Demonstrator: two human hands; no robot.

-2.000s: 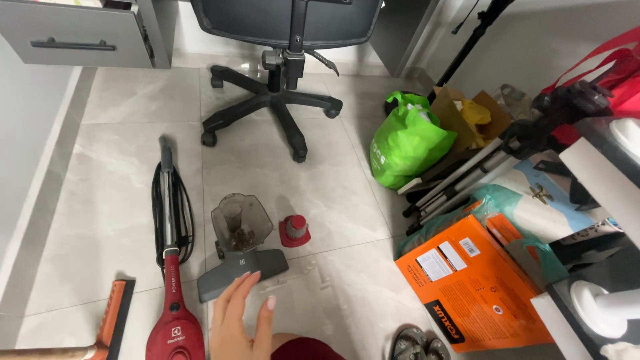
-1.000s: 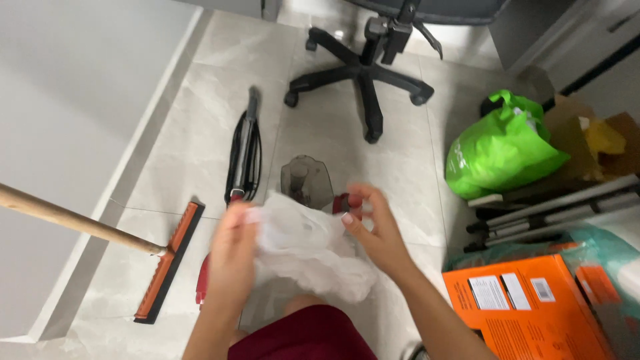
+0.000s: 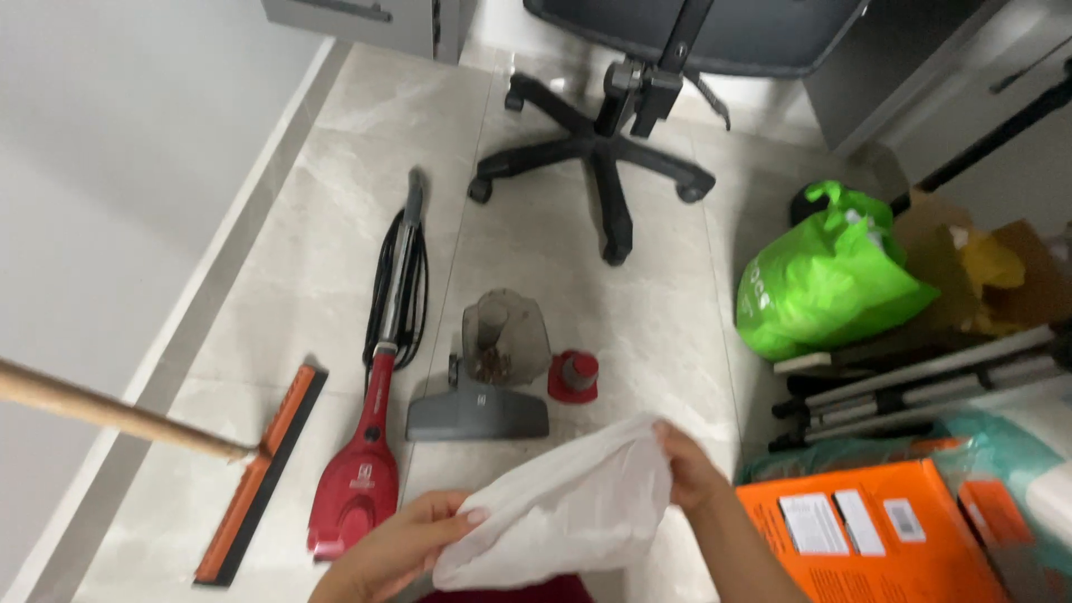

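A thin white plastic bag (image 3: 569, 511) is stretched between my hands at the bottom centre. My left hand (image 3: 419, 540) pinches its left edge, thumb on top. My right hand (image 3: 691, 469) grips its upper right corner. Just beyond the bag lie a grey vacuum floor nozzle (image 3: 477, 410) and a transparent dust container (image 3: 507, 335) with brown debris inside. Right of the container sits a red and grey filter piece (image 3: 574, 375). A red stick vacuum cleaner (image 3: 360, 477), its black cord looped beside the metal tube, lies on the floor to the left.
An orange floor squeegee (image 3: 264, 477) with a wooden handle stands by the left wall. A black swivel chair base (image 3: 599, 146) is ahead. On the right are a green plastic bag (image 3: 825, 276), an open cardboard box (image 3: 930, 251), folded metal legs (image 3: 921, 389) and an orange box (image 3: 871, 536).
The white bag, absent from the oldest frame and bunched between my hands a second ago, is now spread wider. My right hand has come into view since the oldest frame.
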